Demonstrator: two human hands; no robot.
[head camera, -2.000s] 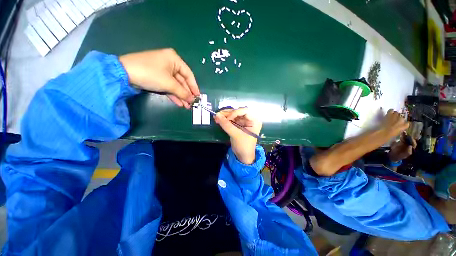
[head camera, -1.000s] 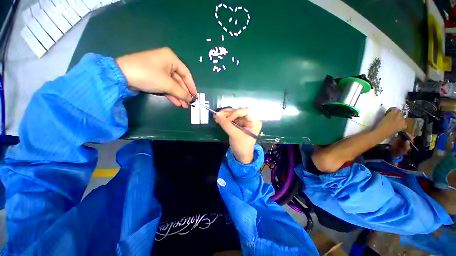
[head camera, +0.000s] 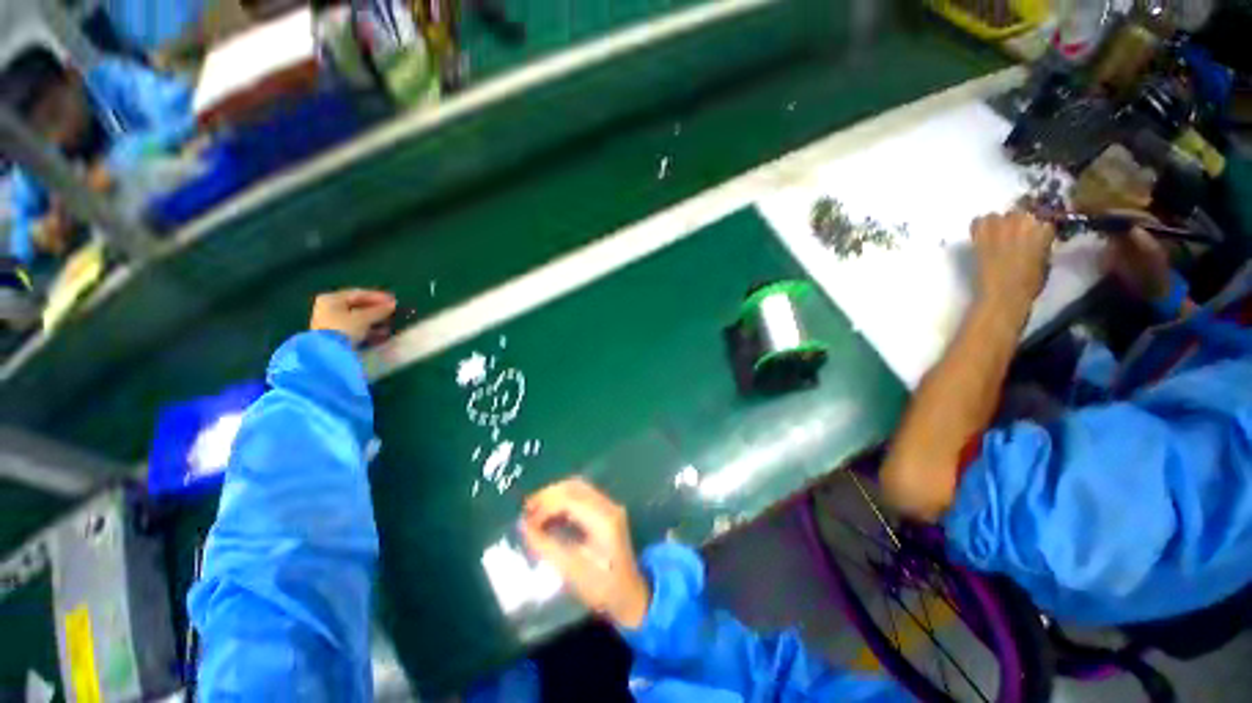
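Observation:
My left hand (head camera: 353, 316) is stretched out over the pale rail at the far side of the bench. Small dark specks show by its fingertips, and I cannot tell whether it holds anything. My right hand (head camera: 588, 544) is over the near part of the green bench with bent fingers. A dark blurred shape shows at its fingers; I cannot make out the tweezers. The white pad sheet (head camera: 519, 577) lies just left of and below my right hand. Tiny white pieces (head camera: 499, 462) lie beyond it, some in a heart outline (head camera: 496, 397).
A green-flanged wire spool (head camera: 780, 332) stands right of centre. A neighbour's arm (head camera: 954, 392) works over white paper (head camera: 899, 275) bearing small metal parts (head camera: 851, 228). A blue bin (head camera: 192, 437) and a grey metal box (head camera: 117, 604) are at left. Another person sits beyond the conveyor lane.
The view has swung and tilted up, showing the lane and far side. My left hand has left the pad sheet and reached away to the far rail. My right hand stays near the sheet.

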